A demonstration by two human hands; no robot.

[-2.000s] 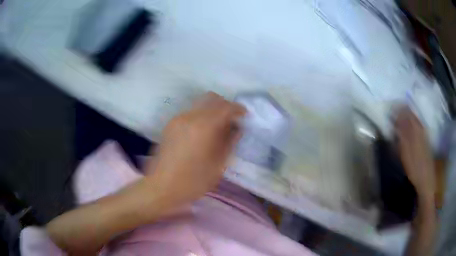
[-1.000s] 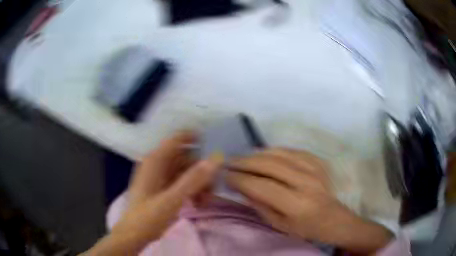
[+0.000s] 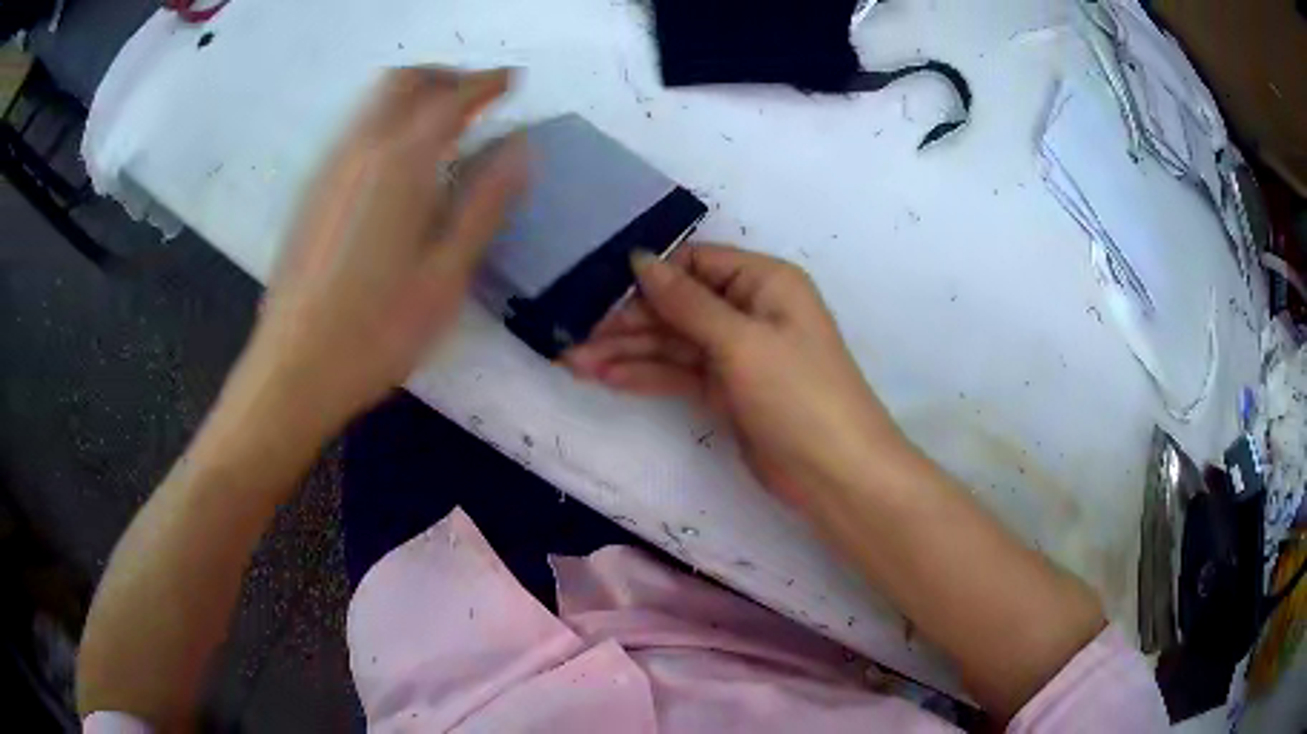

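A grey pocket piece (image 3: 573,187) with a dark band across its straight end lies at the left of the white table; it looks like the top of a stack. My right hand (image 3: 717,330) pinches the banded end between thumb and fingers. My left hand (image 3: 394,215) is blurred, over the left edge of the grey part, fingers apart; whether it touches the piece is unclear. The lower left edge of the piece is hidden behind my left hand.
A black cloth pile (image 3: 753,43) with a trailing dark strip lies at the far edge. The iron (image 3: 1197,559) stands at the right end on a dark pad. Pale layered sheets (image 3: 1111,194) lie at the far right. A red handle (image 3: 197,9) shows at the far left.
Both hands have moved from the table's front edge to the stack at the left. The small piece between them is no longer separate in front of me; the view has shifted and sharpened.
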